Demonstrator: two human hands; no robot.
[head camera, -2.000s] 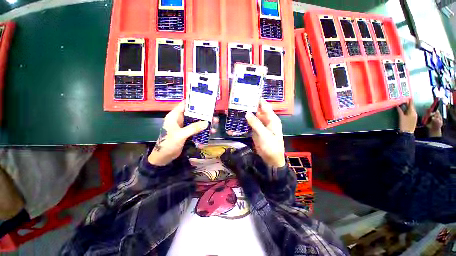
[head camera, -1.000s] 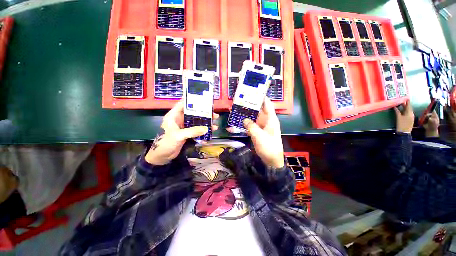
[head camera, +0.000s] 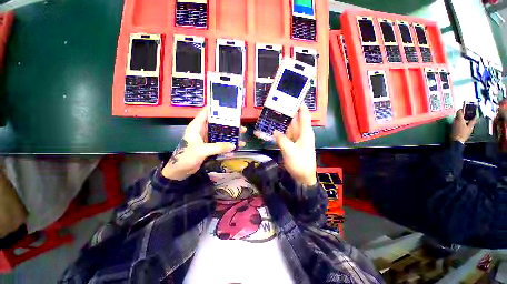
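My left hand (head camera: 192, 148) holds a keypad phone (head camera: 224, 108) upright, its thumb on the lower keys. Its screen is white with dark blue blocks. My right hand (head camera: 297, 145) holds a second keypad phone (head camera: 284, 97), tilted to the right, thumb at its lower keys. Its screen is also white with a larger dark blue block. Both phones are above the front edge of a red phone tray (head camera: 167, 111) and partly hide phones in its front row. Several phones with black screens lie in that row. A back-row phone (head camera: 303, 19) shows a blue and green screen.
A second red tray (head camera: 397, 125) with phones and two adjacent bare slots lies stacked at right on the dark green bench (head camera: 61, 83). Another worker's hand (head camera: 462, 126) holds a dark phone there. A tray edge shows at far left. Red trays with phones are below the bench.
The right phone has tilted further right and its dark block has grown. The left phone's blocks have also changed. The neighbouring worker's hand has left the right tray and now holds a phone.
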